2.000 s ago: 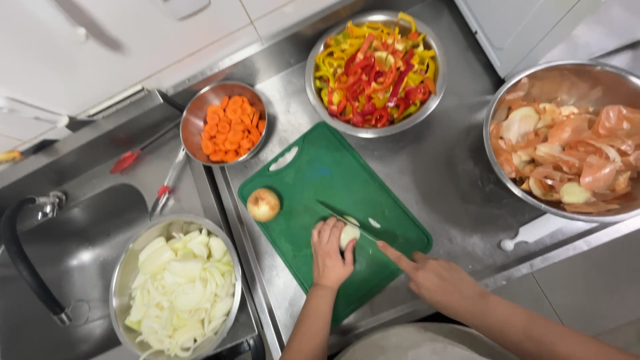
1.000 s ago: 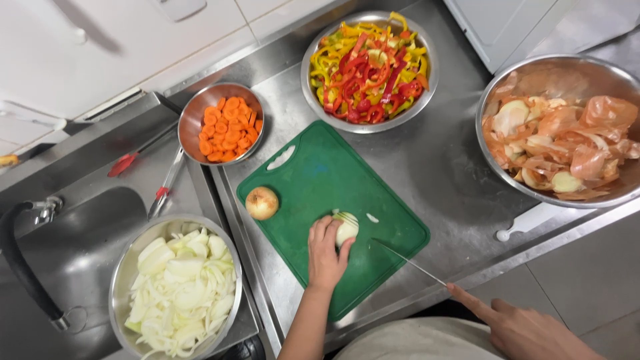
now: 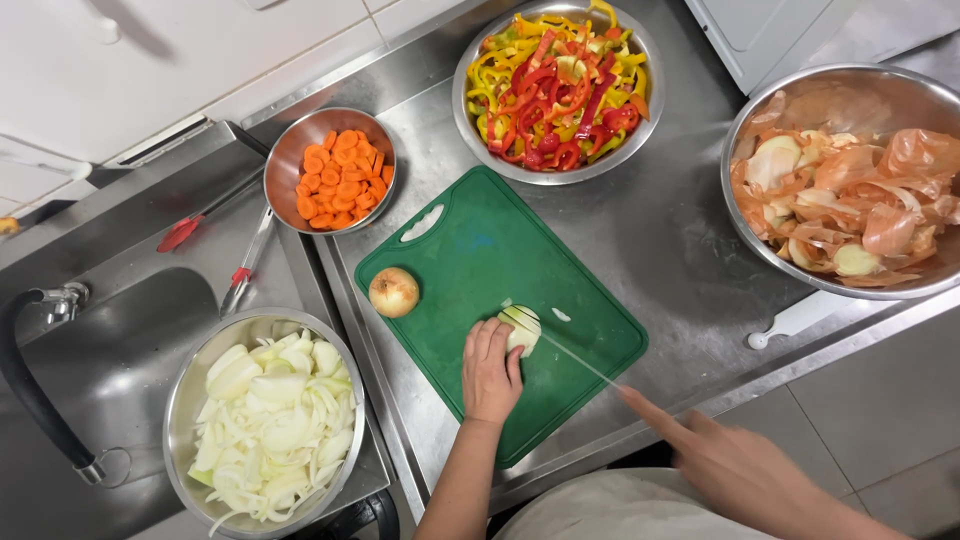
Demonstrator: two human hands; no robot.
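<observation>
On a green cutting board (image 3: 495, 225), my left hand (image 3: 491, 367) grips a peeled, partly sliced onion half (image 3: 523, 328) from its left side. A knife (image 3: 581, 360) reaches from the onion's lower right edge to my right hand (image 3: 712, 450), which holds it with the index finger along its spine; the handle is hidden in the blurred hand. A whole onion (image 3: 394, 292) with its skin on sits near the board's left edge. A small white onion piece (image 3: 561, 315) lies right of the half.
Around the board stand a bowl of sliced onion (image 3: 172, 442), a bowl of carrot slices (image 3: 268, 172), a bowl of pepper strips (image 3: 652, 105) and a bowl of onion skins (image 3: 731, 187). At the left is a sink (image 3: 112, 337) with a black faucet (image 3: 37, 397); tongs (image 3: 247, 262) lie beside it.
The knife was at the onion, then drawn away to the lower right, and its tip is now back close to the onion. My left hand stays on the onion.
</observation>
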